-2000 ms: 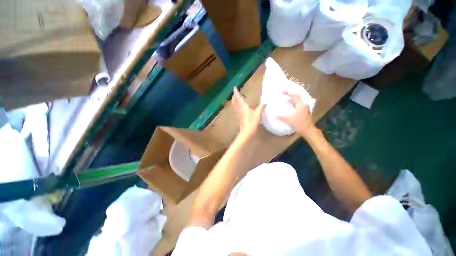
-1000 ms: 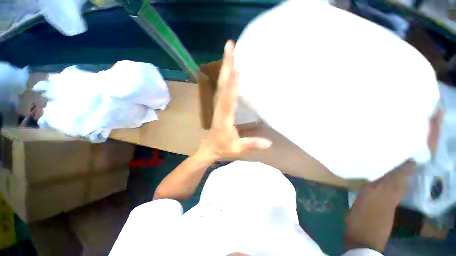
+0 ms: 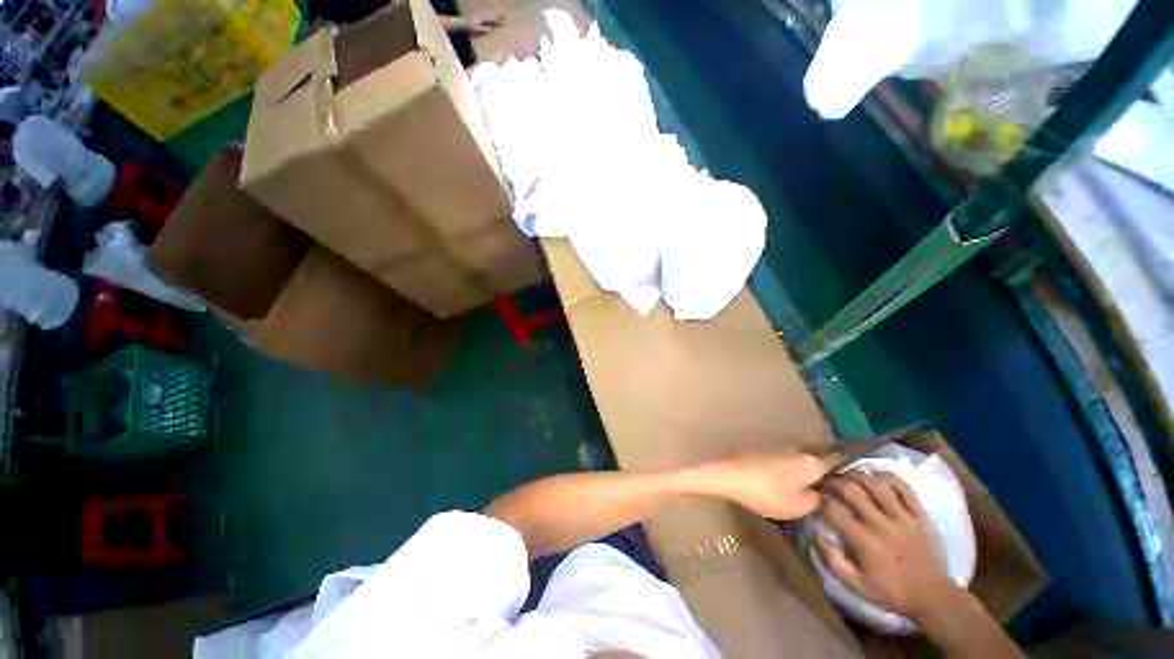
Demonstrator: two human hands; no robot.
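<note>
A white wrapped unit [image 3: 950,525] sits in the mouth of a small open brown carton [image 3: 1008,556] at the lower right, on the cardboard sheet [image 3: 695,386]. My right hand [image 3: 888,547] lies on top of the unit with its fingers spread. My left hand [image 3: 776,485] is at the carton's near left edge, its fingers curled at the rim beside the unit; whether they pinch the flap or the bag is unclear. The unit's lower part is hidden in the carton.
White bundles [image 3: 618,167] lie along the board's far end. A large brown carton [image 3: 386,167] and another open carton [image 3: 296,283] stand left. A green metal post [image 3: 901,290] rises beside the board. Crates, red stools and another person's hand [image 3: 479,23] are further off.
The view has turned toward the board's other end. The white unit, earlier held up in my right hand, is now in the small carton, and both hands have come together there.
</note>
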